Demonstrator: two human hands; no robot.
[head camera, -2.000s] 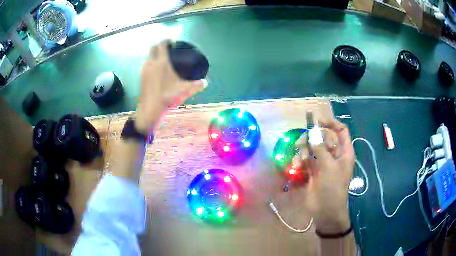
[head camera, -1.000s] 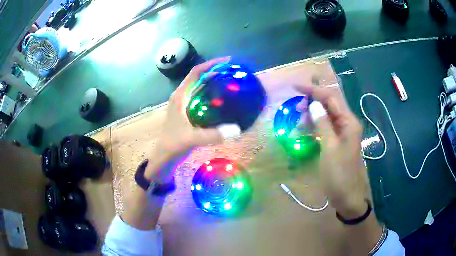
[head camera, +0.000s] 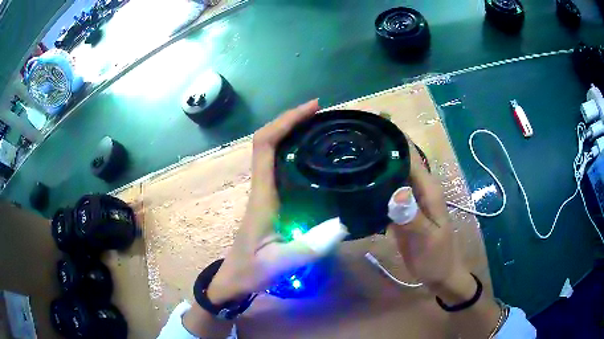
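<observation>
A black round speaker (head camera: 344, 155) is held up close in front of me, its ringed cone face towards me and its ring lights mostly unlit. My left hand (head camera: 271, 218) grips its left side, thumb wrapped in white. My right hand (head camera: 424, 232) is at its right side, with a white-wrapped fingertip against the side wall. Whether the right fingers hold a small stick cannot be told. A lit speaker (head camera: 296, 283) with blue and green lights lies on the brown board (head camera: 192, 218), partly hidden by my left hand. The speaker at the right is mostly hidden behind the held one.
Black speakers (head camera: 106, 222) cluster at the left. More speakers (head camera: 402, 33) stand along the green belt (head camera: 298, 59). A white cable (head camera: 516, 192) curls on the green mat at right, near a red-and-white stick (head camera: 521, 119). White plugs (head camera: 591, 109) are at the far right. A fan (head camera: 50, 83) stands upper left.
The held speaker has come closer and turned its cone face up; its coloured lights no longer show brightly. My right hand has moved left from the right-hand speaker to the held one.
</observation>
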